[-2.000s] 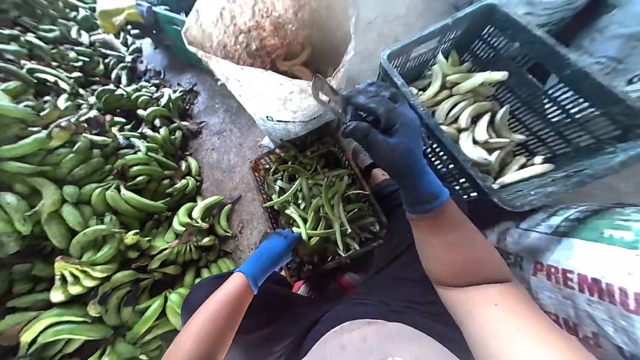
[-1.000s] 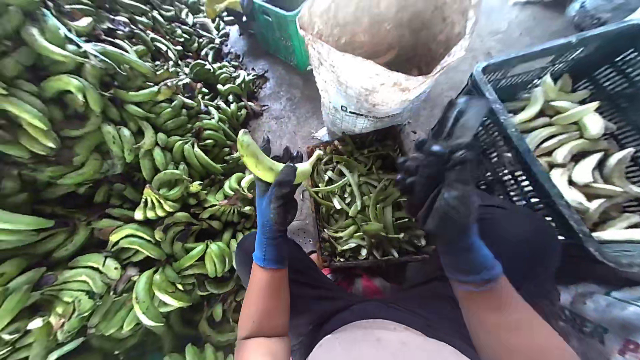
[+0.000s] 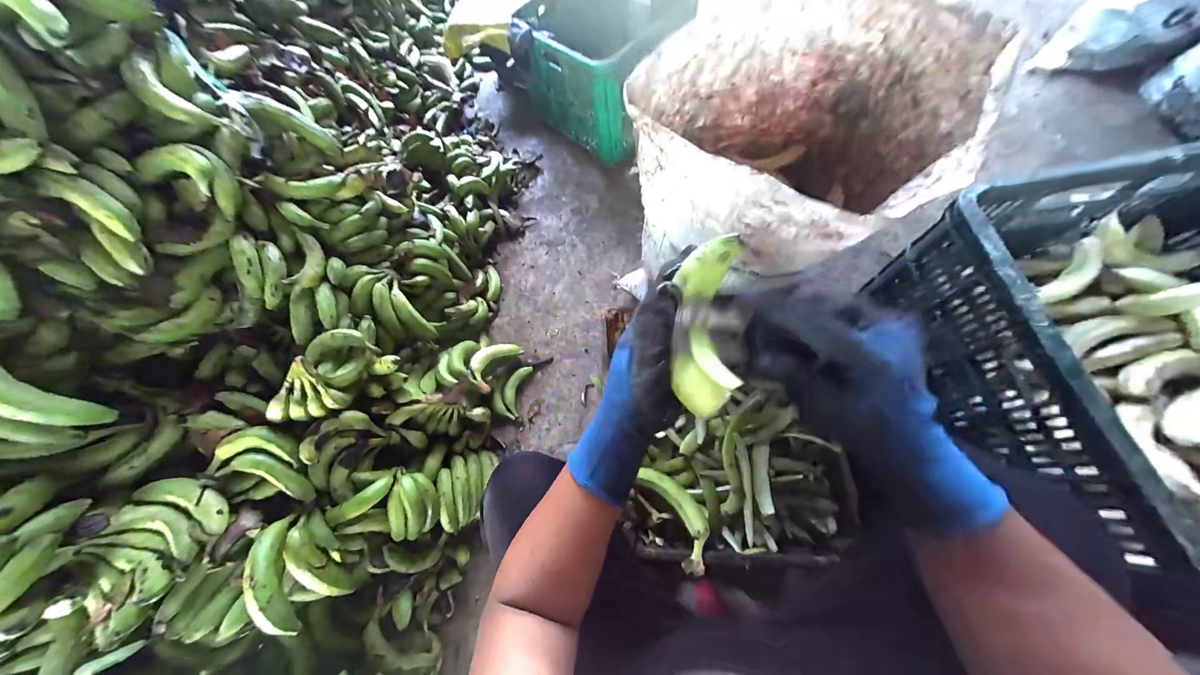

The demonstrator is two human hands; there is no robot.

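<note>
My left hand (image 3: 652, 366), in a black and blue glove, holds a green plantain (image 3: 698, 375) upright over a crate of peels. A pale strip of peel curls away from its side. My right hand (image 3: 825, 366), gloved alike and blurred by motion, is closed around a tool whose blurred metal part (image 3: 727, 328) lies against the plantain; its exact kind cannot be told here. Beneath both hands, green peel strips (image 3: 750, 469) fill a small dark crate (image 3: 741, 558). Peeled plantains (image 3: 1134, 328) lie in a dark green plastic crate (image 3: 1041, 347) at the right.
A large heap of green plantains (image 3: 366, 300) covers the floor at the left. Beyond the peel crate stands an open white sack (image 3: 722, 197) with brownish contents, beside a green plastic crate (image 3: 581, 84). Grey plastic bags (image 3: 1106, 37) lie at the upper right.
My left hand, low by the peel crate two seconds ago, came up with a plantain one second ago and still holds it. The tool in my right hand has come against the plantain.
</note>
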